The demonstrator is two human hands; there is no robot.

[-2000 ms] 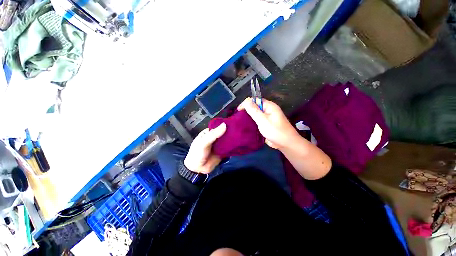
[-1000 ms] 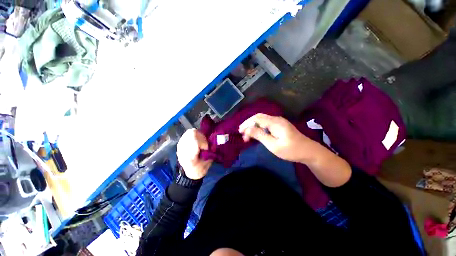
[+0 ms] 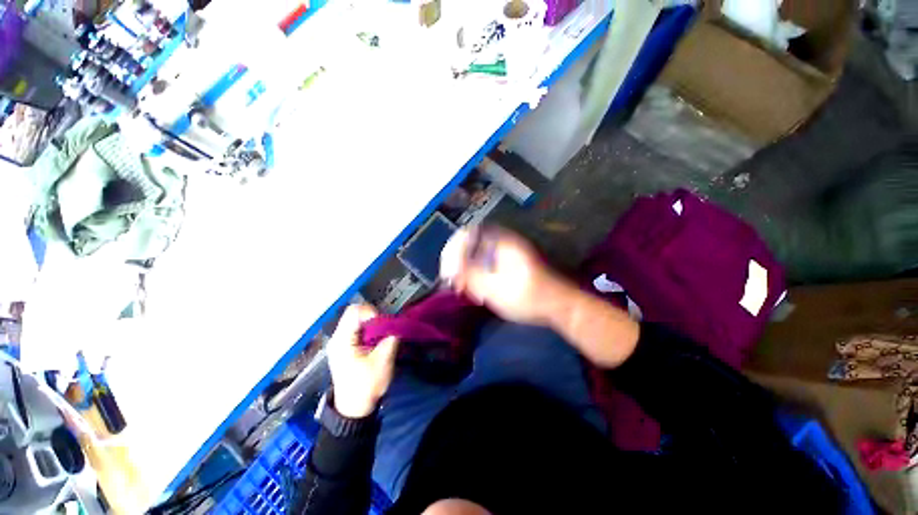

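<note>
A maroon garment piece (image 3: 433, 320) lies bunched over my lap by the table edge. My left hand (image 3: 357, 364) is closed on its left end. My right hand (image 3: 493, 272) is blurred, above the right end of the cloth, with curled fingers. A small dark-blue shape shows in it, fitting the blue thread snips (image 3: 488, 248); the blades are not clear. I cannot tell whether this hand touches the cloth. No label shows on the held piece.
A maroon garment stack (image 3: 695, 272) with pale slips lies right of my lap. The white table (image 3: 302, 201) has a blue edge and bears a green garment (image 3: 101, 196) and dark-handled tools (image 3: 104, 399). A blue crate (image 3: 267, 473) is lower left, a cardboard box (image 3: 740, 75) upper right.
The white label seen on the cloth a second ago is out of sight. Both hands have moved left, and the left hand is lower. The view has shifted, showing more of the table's far side.
</note>
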